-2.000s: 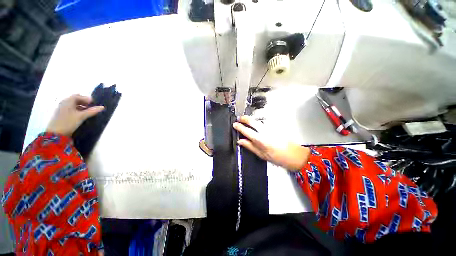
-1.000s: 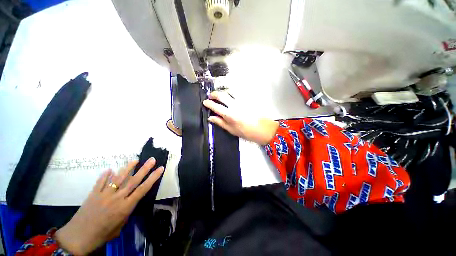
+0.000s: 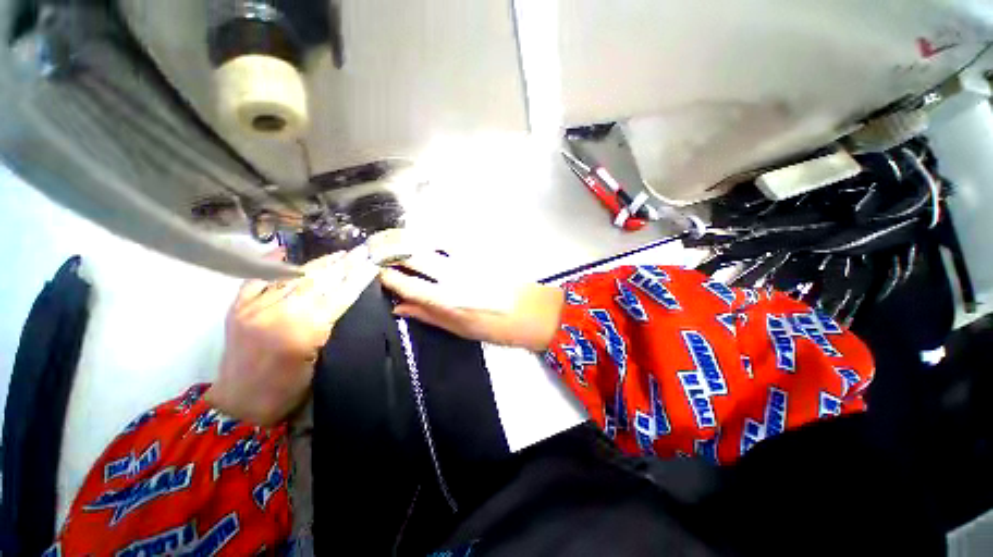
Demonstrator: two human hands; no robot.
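A black fabric panel runs from under the sewing machine's needle area down to the lap. A zipper with white-speckled teeth lies along it. The presser foot is partly hidden behind my fingers. My left hand is at the panel's upper left edge, its fingertips close to the presser foot; glare hides what they touch. My right hand lies on the panel and zipper just below the needle area, fingers pressed down flat, gripping nothing visible.
The machine head with a cream knob spans the top. Red-handled snips lie under the arm. A zipper bundle is at right. A dark fabric strip lies at far left. The dark apron is below.
My left hand has moved from the small black piece at lower left up to the panel beside the presser foot. My right hand stays on the panel. The view has moved closer to the machine.
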